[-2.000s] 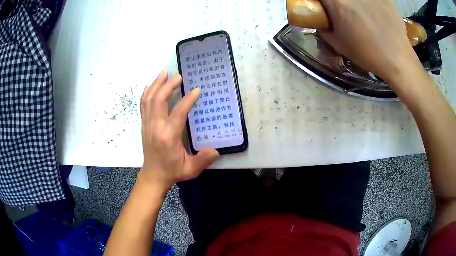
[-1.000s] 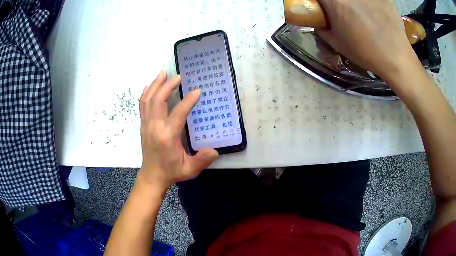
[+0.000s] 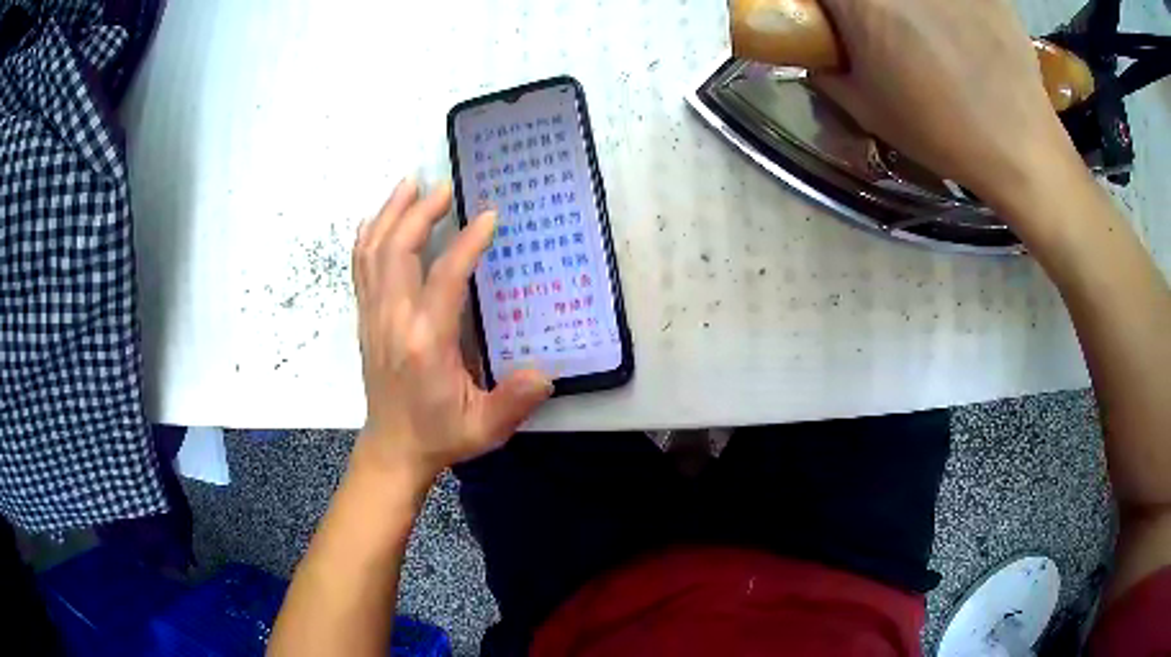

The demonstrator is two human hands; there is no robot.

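Note:
A smartphone [image 3: 546,244] with a lit screen of Chinese text lies flat on the white table, near its front edge. My left hand [image 3: 417,321] is at the phone's left side with its fingers apart. The index fingertip touches the left part of the screen and the thumb is at the lower left corner; the hand does not grip the phone. My right hand [image 3: 944,96] is closed around the tan wooden handle of a steam iron [image 3: 796,128]. The iron rests on the table, its pointed tip toward the left. My hand and forearm hide part of it.
The white table [image 3: 719,359] has scattered dark lint. Checked cloth [image 3: 64,282] hangs at its left edge, with blue material [image 3: 231,610] below. Black cord or hose [image 3: 1130,71] is behind the iron. A round white base [image 3: 1002,610] stands on the speckled floor at lower right.
The text on the phone has scrolled up, and red lines now show low on the screen. My left index finger has shifted slightly up and left. My right hand and the iron have hardly moved.

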